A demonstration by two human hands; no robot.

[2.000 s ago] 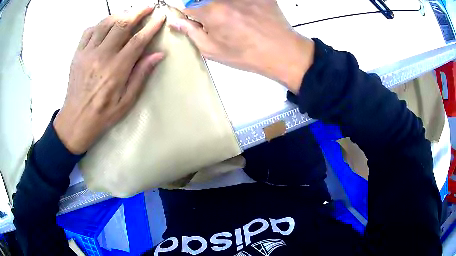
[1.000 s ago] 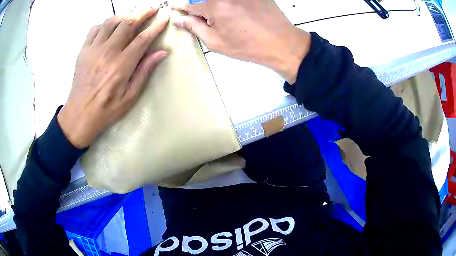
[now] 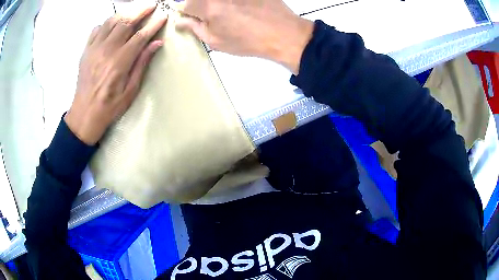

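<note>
A khaki cut panel [image 3: 169,120] lies on the white machine table and hangs over its front edge towards my lap. My left hand [image 3: 112,71] lies on the panel's upper left part, fingers pressing it flat. My right hand [image 3: 241,24] has its fingertips at the panel's upper right edge, close to the small shiny metal parts of the presser foot area [image 3: 163,5] at the top of the picture. The needle itself cannot be made out. Whether my right fingers pinch the cloth edge is partly hidden.
A measuring tape strip [image 3: 317,105] with a tan tape patch [image 3: 285,123] runs along the table's front edge. Blue crates [image 3: 123,232] stand below the table on both sides. Khaki cloth [image 3: 458,101] hangs at the right beside a red object [image 3: 486,74]. Pale cloth [image 3: 17,98] lies at far left.
The view has shifted slightly. The panel's lower right corner has slid a little up and left, and its lower edge has more folds. Both hands keep about the same places by the presser foot.
</note>
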